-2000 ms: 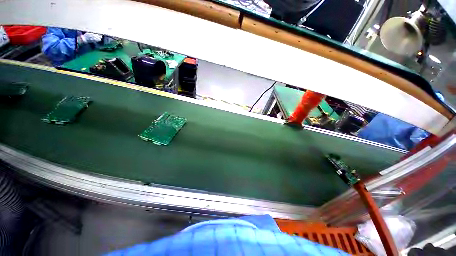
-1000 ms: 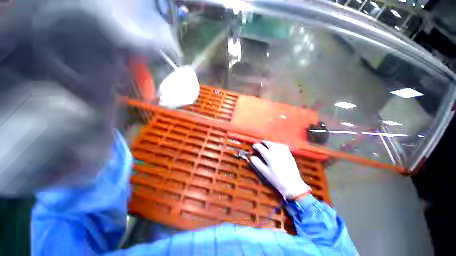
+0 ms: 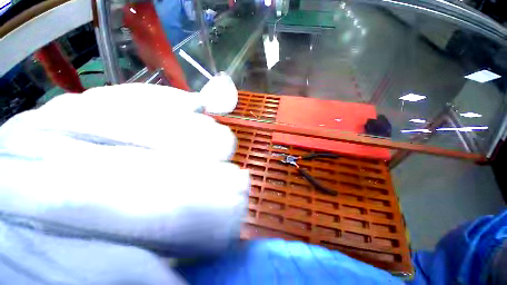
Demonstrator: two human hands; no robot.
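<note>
My left hand (image 3: 117, 167), in a white glove, is very close to the camera and fills the left side. Its fingers lie together, pointing right; whether it holds anything cannot be seen. Side cutters (image 3: 290, 160) lie on the orange-red slotted tray (image 3: 356, 214), their dark handles spread apart and no hand on them. Small bits lie in the slots beside the jaws. My right hand is out of the picture; only a blue sleeve (image 3: 472, 245) shows at the lower right edge.
A clear shield (image 3: 344, 61) with an orange-red lower edge crosses the far tray. Behind it are a flat red plate (image 3: 328, 117), a small black object (image 3: 378, 126) and a whitish bundle (image 3: 219, 93). Part of a white rail (image 3: 47, 36) shows at upper left.
My right hand has let go of the cutters and left the picture. The cutters' handles now show spread apart. My left glove covers the left side, sharper than before.
</note>
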